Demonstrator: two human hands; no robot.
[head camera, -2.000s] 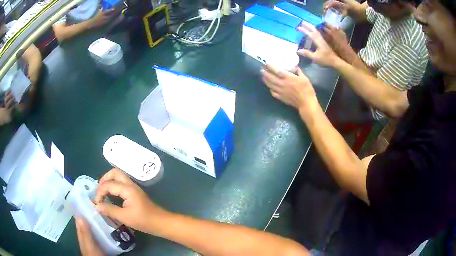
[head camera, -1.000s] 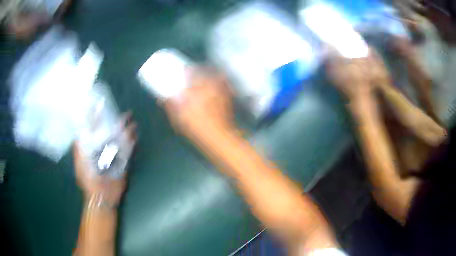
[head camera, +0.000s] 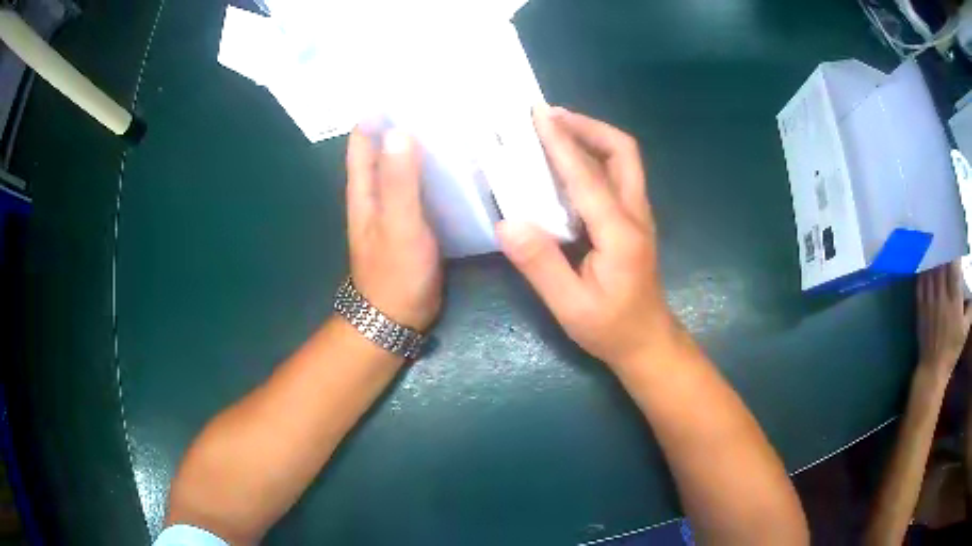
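A bright white carton with spread flaps (head camera: 320, 64) is in front of me at the top middle, overexposed so its details are lost. My left hand (head camera: 394, 224) lies along its near left side, fingers pointing away, with a metal band at the wrist. My right hand (head camera: 597, 235) grips a white piece (head camera: 530, 176) at the carton's near right part, thumb on the near side and fingers at the far right side. A dark gap shows beside the piece. Whether the piece is a unit or a flap I cannot tell.
An open white and blue carton (head camera: 831, 192) stands on the green table (head camera: 256, 299) at the right. Another person's hand (head camera: 943, 320) is at its near right corner. White cables (head camera: 906, 37) lie at the top right. A pale rail (head camera: 64, 69) is at the top left.
The view has turned left and down. My right hand has left the separate white unit and is now at the carton. The translucent tub in my left hand no longer shows clearly.
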